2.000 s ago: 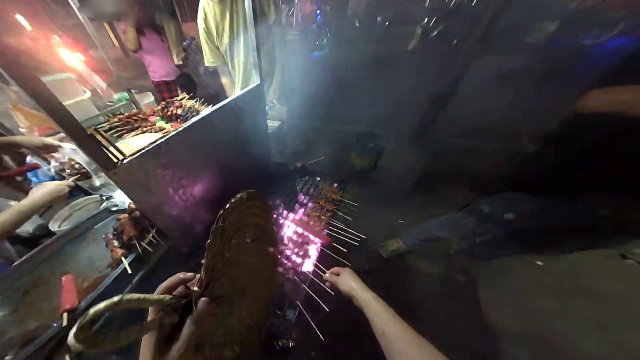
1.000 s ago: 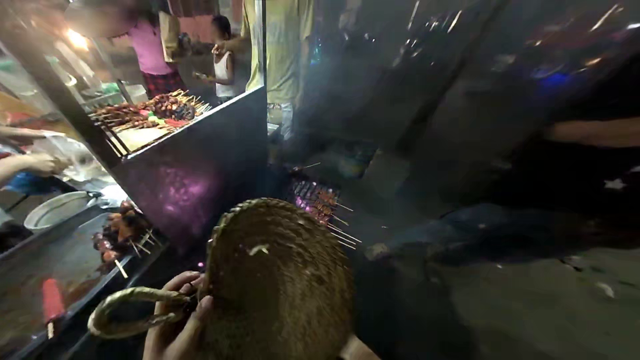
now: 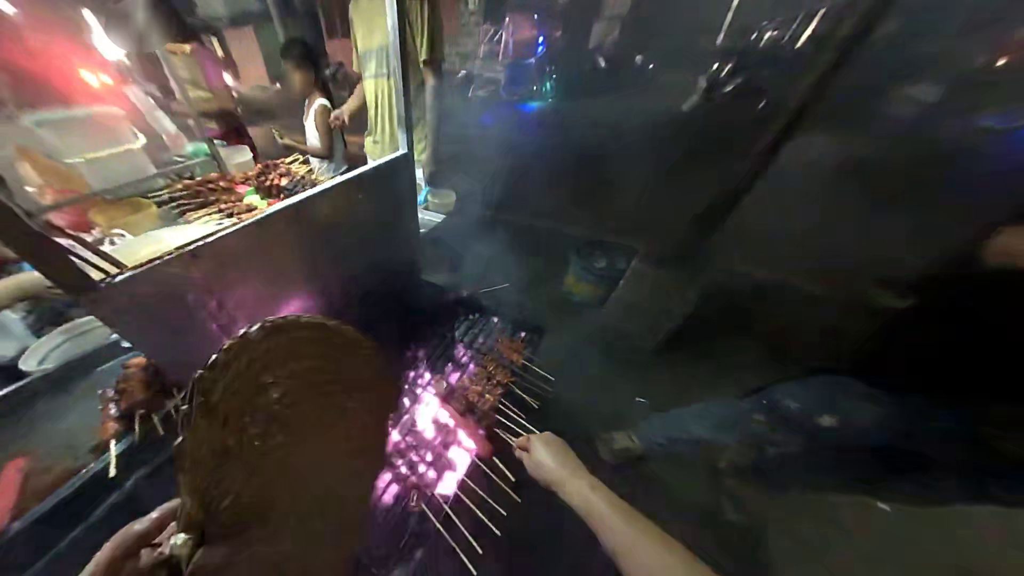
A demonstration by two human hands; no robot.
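My left hand (image 3: 138,544), at the bottom left, grips the edge of a brown woven fan (image 3: 280,448), which stands between it and the grill. Glowing charcoal (image 3: 428,444) burns pink-white on the grill to the right of the fan. Meat skewers (image 3: 484,384) lie over the far part of the coals, their bare sticks pointing right and toward me. At the grill's right side my right hand (image 3: 546,458) pinches the stick end of one skewer. The near skewers' meat is partly lost in the glare.
Behind a metal panel (image 3: 320,232), a stall tray holds piled skewers (image 3: 240,192). More cooked meat (image 3: 138,396) lies on a counter at left, near a white basin (image 3: 66,344). People stand beyond the stall. A bucket (image 3: 596,272) stands past the grill; a person's leg (image 3: 704,424) extends from the right.
The fan has swung left from in front of the grill, uncovering the glowing coals. My right hand, mostly hidden behind it one second ago, now shows at the skewer sticks.
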